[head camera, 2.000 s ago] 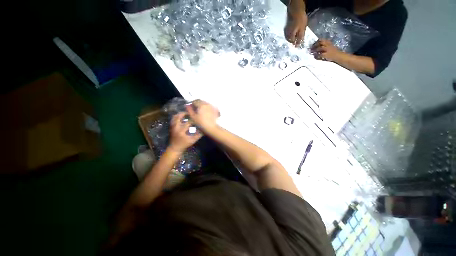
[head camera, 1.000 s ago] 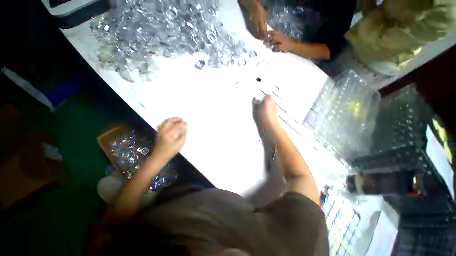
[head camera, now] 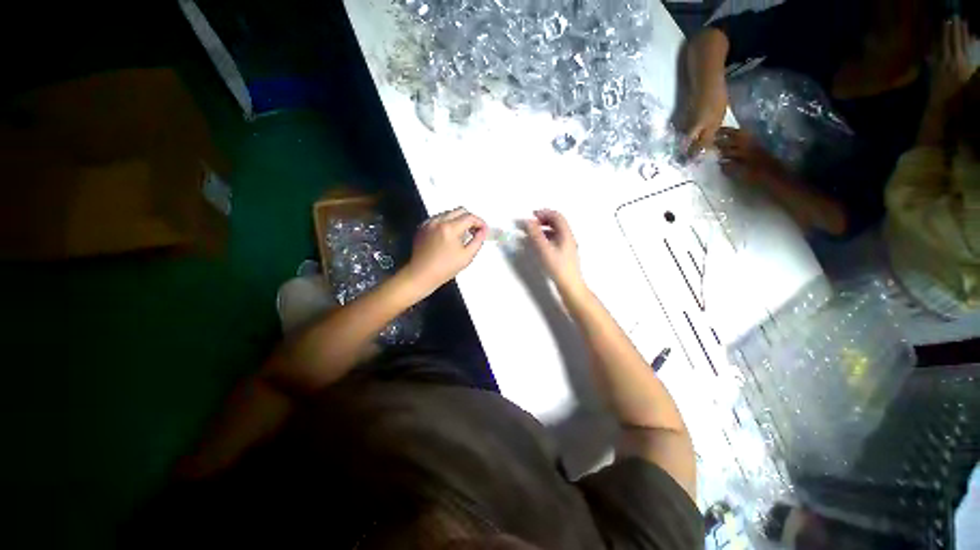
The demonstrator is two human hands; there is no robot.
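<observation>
My left hand (head camera: 448, 247) is above the table's near edge, its fingertips pinched on what looks like a small clear piece. My right hand (head camera: 555, 249) is just right of it over the white tabletop, fingers curled; whether it grips anything is unclear. A faint pale blur (head camera: 505, 232) lies between the hands. A heap of small clear pieces (head camera: 527, 64) covers the far part of the table. A loose clear piece (head camera: 564, 142) lies at its near side. An open brown carton (head camera: 322, 231) with shiny pieces inside is below the table edge, left of my left arm.
A second worker's hand (head camera: 704, 113) is across the table beside a clear bag (head camera: 790, 113). Another person in yellowish clothes (head camera: 933, 220) is at the right. A dark pen (head camera: 661, 359) is partly hidden near my right forearm. Clear trays (head camera: 833, 365) stand right. A large carton (head camera: 97, 161) is left.
My right hand has come back from the printed outline towards my left hand. My left hand is still near the table edge. The camera view has shifted, and the person in yellowish clothes shows more.
</observation>
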